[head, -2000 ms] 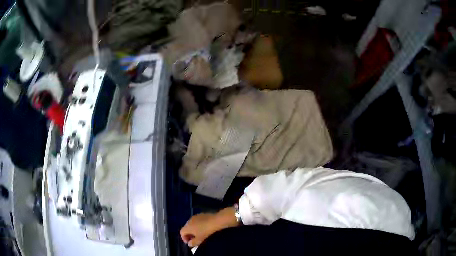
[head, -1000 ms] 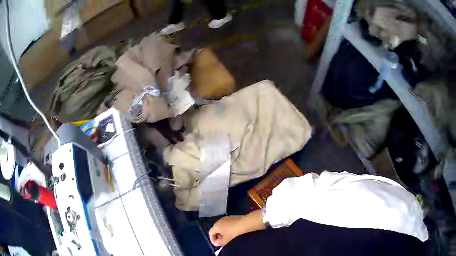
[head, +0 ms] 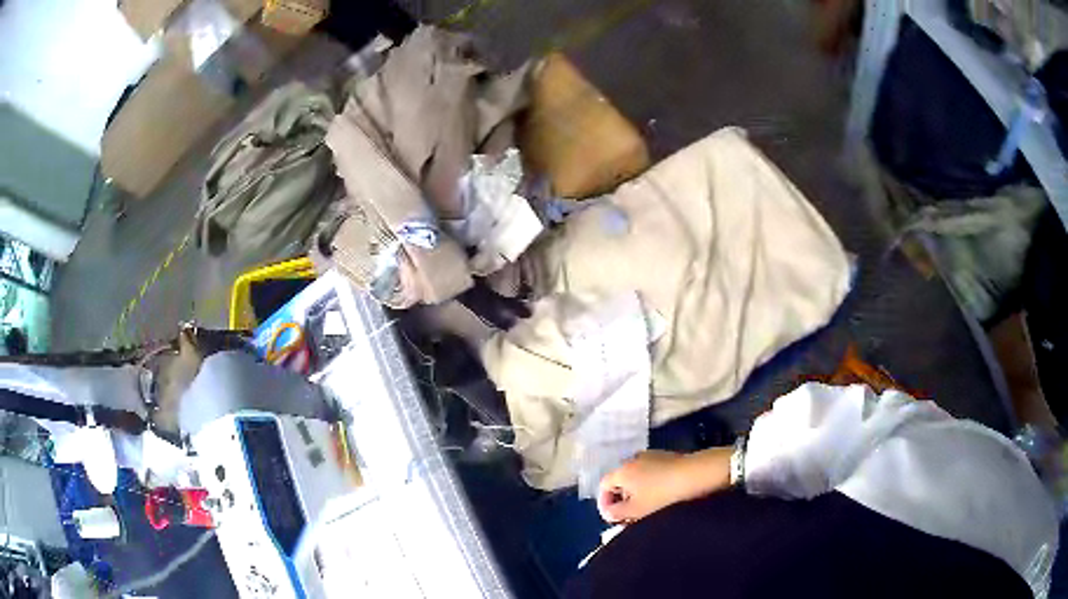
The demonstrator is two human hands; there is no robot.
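Note:
My right hand [head: 650,486] lies at the edge of my dark clothing, low in the picture, with its fingers curled. A small white bit shows just under it; I cannot tell if the hand holds it. My left hand is out of the picture. Nearest the hand is a beige cloth bundle [head: 726,275] with a white paper sheet [head: 611,392] on its near end. The white sewing machine [head: 240,503] stands on the white table [head: 416,527] at the lower left.
Orange-handled scissors [head: 285,345] lie at the table's far end, by a yellow-rimmed container [head: 240,293]. Brown cloth pieces [head: 439,117], an olive bundle [head: 264,170] and a tan item [head: 580,129] lie beyond. A red object [head: 178,508] is behind the machine. A metal frame [head: 966,70] stands right.
The view has swung, so the hand, bundle and table end appear further right. A person's feet at the top have left the picture. The right hand stays curled at the dark clothing.

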